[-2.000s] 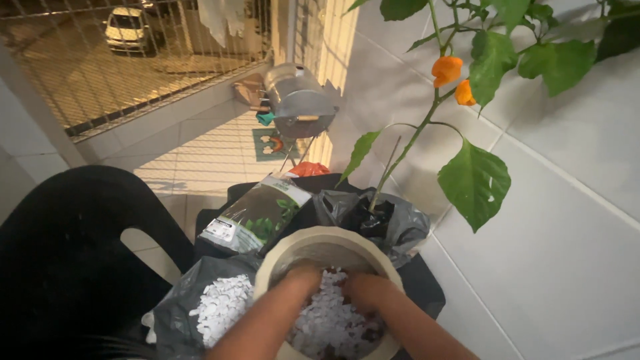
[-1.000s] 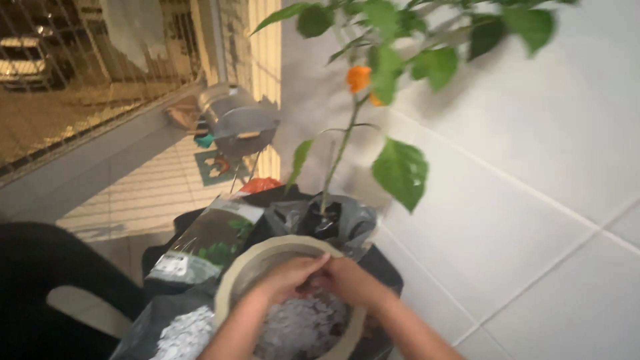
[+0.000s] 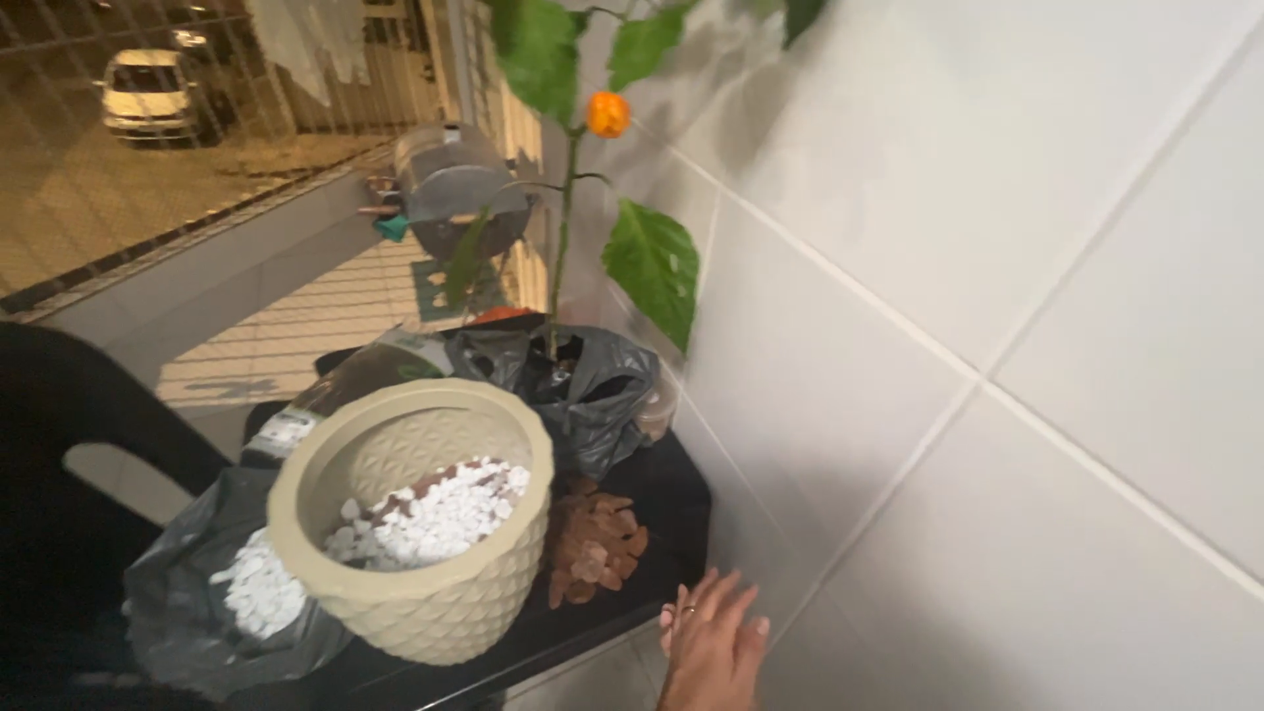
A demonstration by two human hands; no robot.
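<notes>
One hand shows, at the bottom right, and it looks like my right hand (image 3: 709, 637). Its fingers are spread, a ring is on one of them, and it holds nothing. My left hand is out of view. Left of the hand, brown bark-like chips (image 3: 595, 548) lie in a pile on a black surface (image 3: 667, 499). A beige textured planter (image 3: 449, 612) stands beside them, with white pebbles (image 3: 444, 518) over some brown pieces inside. More white pebbles (image 3: 262, 585) lie in an open dark plastic bag (image 3: 188, 592) left of the planter.
Behind the planter, a pepper plant (image 3: 563, 237) with an orange fruit (image 3: 607, 115) rises from a dark plastic bag (image 3: 607, 395). A printed bag (image 3: 370, 370) lies beside it. A black chair (image 3: 69, 395) is at left, a tiled wall (image 3: 889, 444) at right, and a barrel-shaped grill (image 3: 459, 188) farther back.
Both hands were inside the planter in the earlier frames. Now one is outside, right of the planter, and the other is out of view. The view has shifted, showing the brown pile.
</notes>
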